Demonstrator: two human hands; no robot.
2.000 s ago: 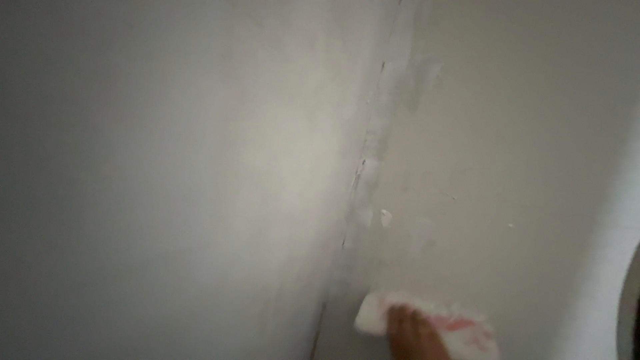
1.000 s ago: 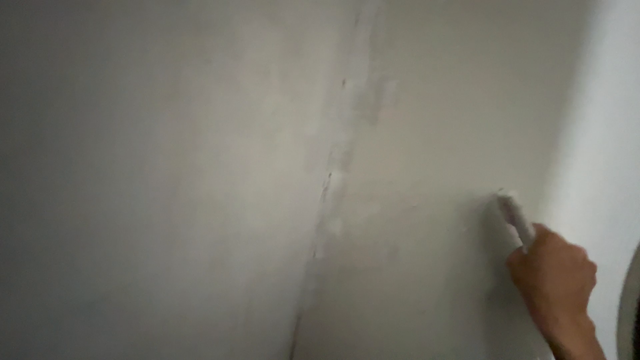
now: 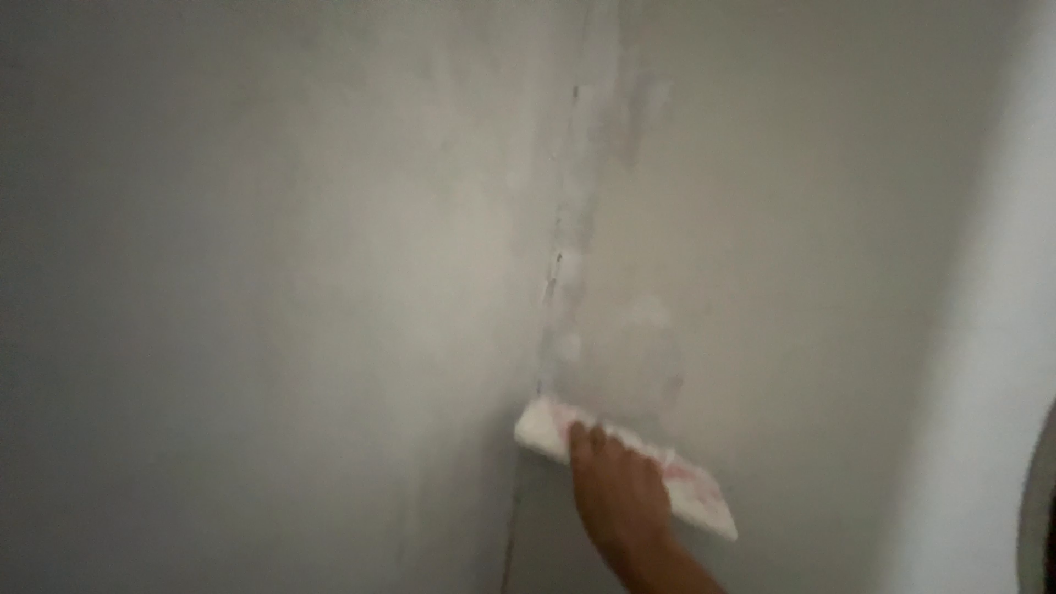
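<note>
My right hand [image 3: 620, 491] grips a flat, pale, oblong tool [image 3: 701, 495] with reddish marks, perhaps a putty spreader or float; blur hides its exact kind. The tool slants down to the right against the right wall [image 3: 767, 272], its left end at the corner seam [image 3: 561, 256]. Along that seam run a thin dark crack and patches of greyish filler. A damp-looking smear [image 3: 648, 355] lies on the right wall just above the tool. My left hand is out of the picture.
A broad grey wall [image 3: 330, 272] fills the left side and meets the right wall at the seam. A bright white vertical band [image 3: 965, 346] runs down the right side. A dark-edged curved object [image 3: 1035, 503] shows at the lower right edge.
A second ago my right hand held the tool nearly edge-on, farther right on the wall; now it is at the corner seam, broad face showing. The whitish dab seen earliest is now a smear.
</note>
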